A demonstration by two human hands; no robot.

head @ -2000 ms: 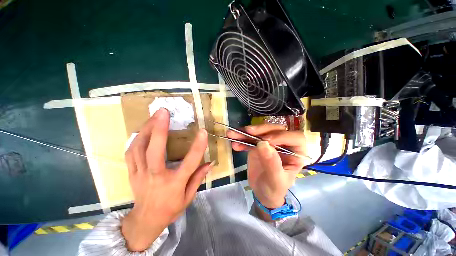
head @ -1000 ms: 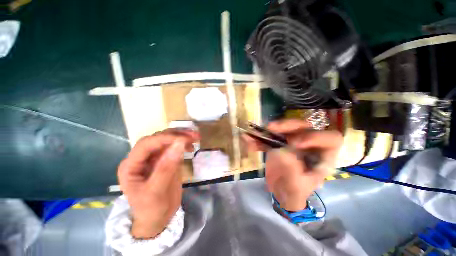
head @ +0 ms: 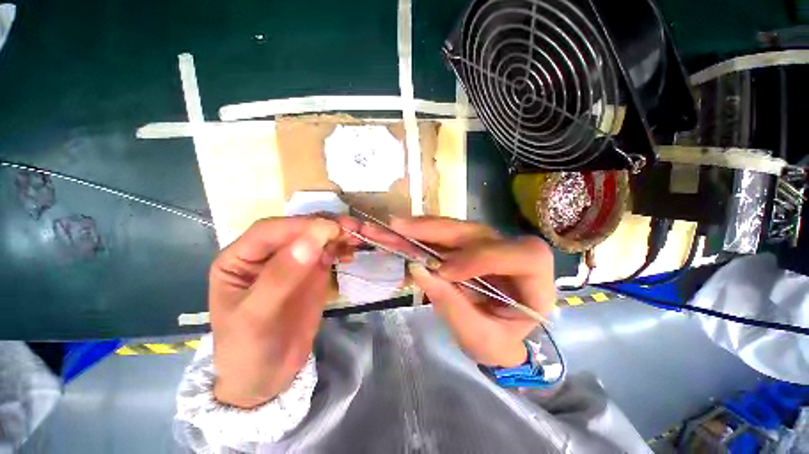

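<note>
My left hand (head: pixel 275 306) is over the lower left of the brown cardboard pad (head: pixel 306 155). Its thumb and index finger are pinched together; I cannot make out whether something small is between them. My right hand (head: pixel 488 284) holds thin tweezers (head: pixel 479 284) like a pen. Their tips point left and reach my left fingertips. A white cut-corner pad (head: pixel 365 158) with a faint mark lies on the cardboard. A second white pad (head: pixel 315 203) lies above my left fingertips, and a third (head: pixel 373 275) lies below the tweezers, between my hands.
The black fan (head: pixel 532 84) with a round grille stands beyond my right hand. The tip cleaner (head: pixel 569 206) with shiny curly metal is below it. A taped black box (head: pixel 710 191) is at the right. A silver line (head: pixel 106 189) runs in from the left. Cream tape (head: pixel 409 80) edges the work area.
My left hand has lifted from the marked white pad and moved down, pinching. My right hand has brought the tweezer tips to my left fingertips. The camera view has shifted, uncovering the pads and tip cleaner.
</note>
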